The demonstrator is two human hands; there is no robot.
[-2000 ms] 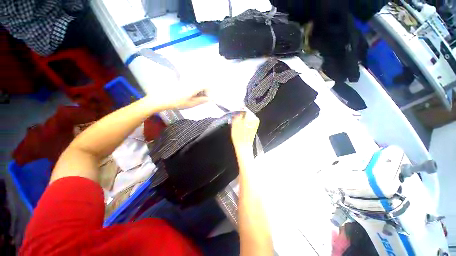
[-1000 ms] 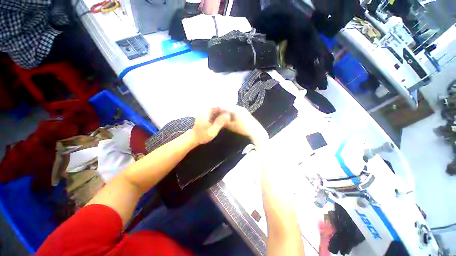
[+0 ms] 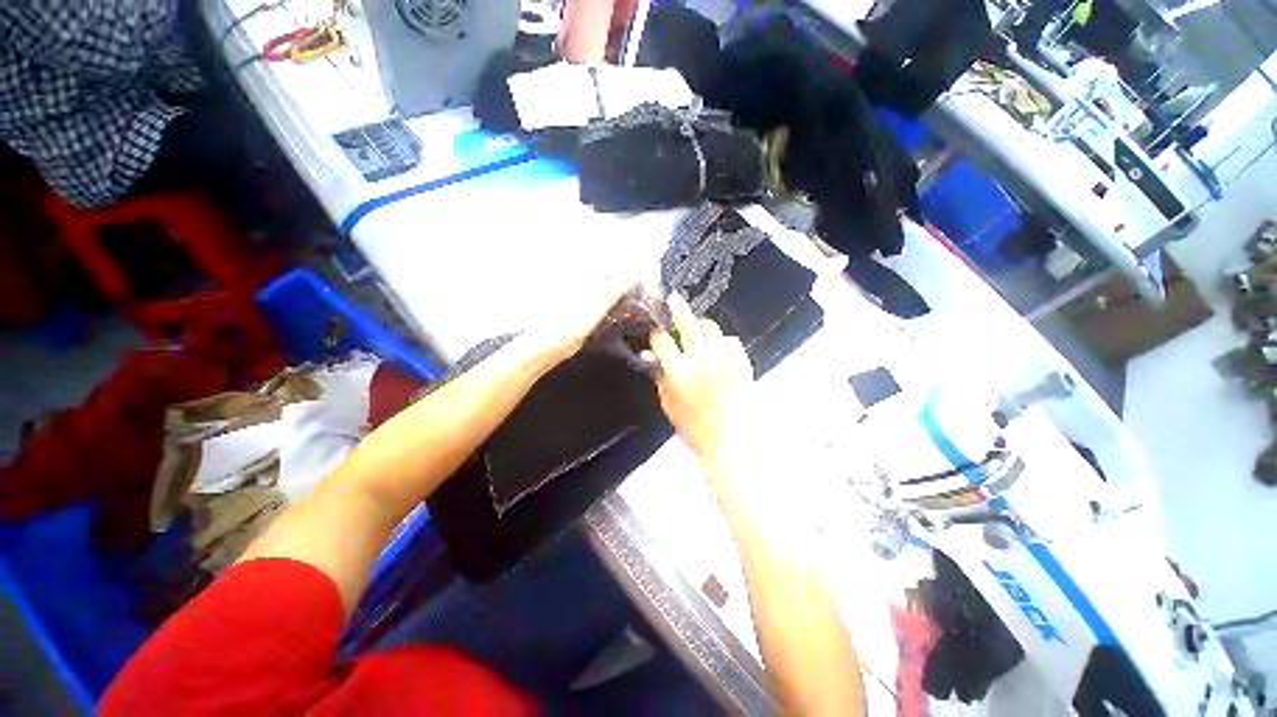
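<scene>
A thick dark bundle of cut pieces [image 3: 560,437] lies over the table's front edge, with a grey-patterned edge at its left. My left hand [image 3: 616,319] and my right hand [image 3: 695,367] are close together at the bundle's far end. Their fingers pinch a small grey strip, likely the bundle tie [image 3: 642,331]; the fingers partly hide it. A second dark bundle with looped grey-patterned strips [image 3: 714,263] lies just beyond my hands.
A tied dark bundle [image 3: 658,165] and a white one [image 3: 599,95] lie at the back. The sewing machine [image 3: 966,462] is at the right, near a black scrap [image 3: 966,630] and pink scrap [image 3: 913,647]. A blue bin [image 3: 70,595] with cloth is at the left.
My hands, apart at first, have come together over the bundle's far end. Since one second ago, my right hand has turned, with its fingers now on the strip. The camera view has shifted.
</scene>
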